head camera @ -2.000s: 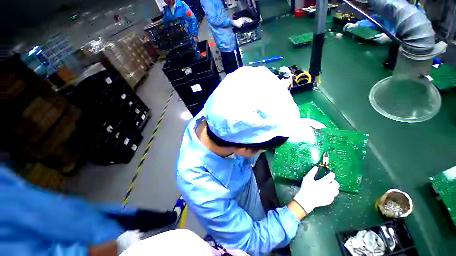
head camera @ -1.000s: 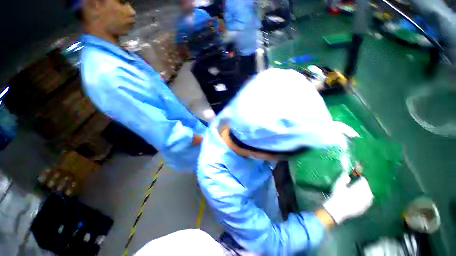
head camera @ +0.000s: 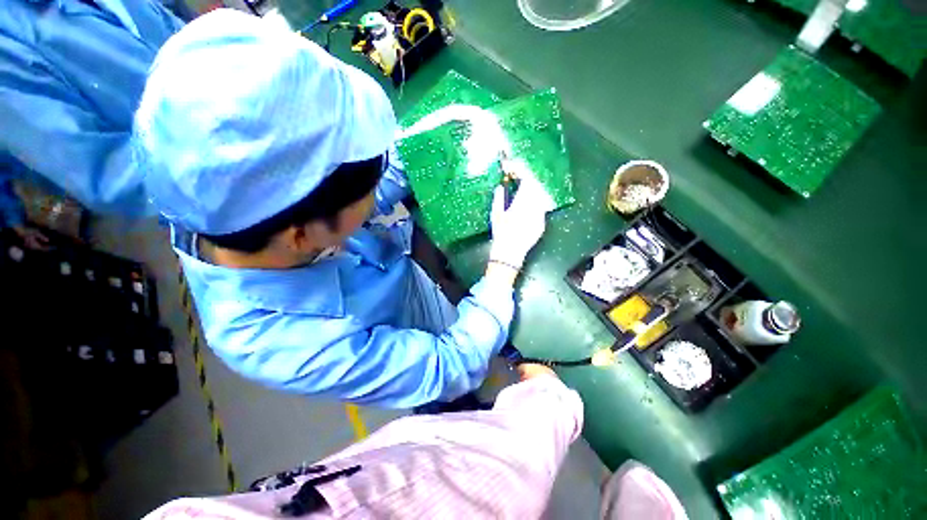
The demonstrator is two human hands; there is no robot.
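My left hand (head camera: pixel 537 372) is small and partly hidden by its pink sleeve, low at the bench edge beside the black cable; its fingers cannot be made out. My right hand is out of view; only a pink sleeve (head camera: pixel 642 496) shows at the bottom edge. The compartment tray (head camera: pixel 724 266) holds a yellow sponge (head camera: pixel 637 317), crumpled silvery scrap (head camera: pixel 613 272), a round silvery-white heap (head camera: pixel 683 365) and a white bottle (head camera: pixel 760 321). The soldering iron (head camera: pixel 607 356) lies across the tray's near edge.
A seated worker in blue (head camera: pixel 305 325) wears white gloves, with cutters (head camera: pixel 509 187) over a green circuit board (head camera: pixel 539 132). A scrap tub (head camera: pixel 639 187) stands behind the tray. Other boards lie at the upper right (head camera: pixel 793 122) and lower right (head camera: pixel 833 472). Another blue-clad person (head camera: pixel 86 96) stands upper left.
The view has swung right and down towards the bench, so the seated worker appears further left. The whole tray, my pink sleeves and part of my left hand have come into view.
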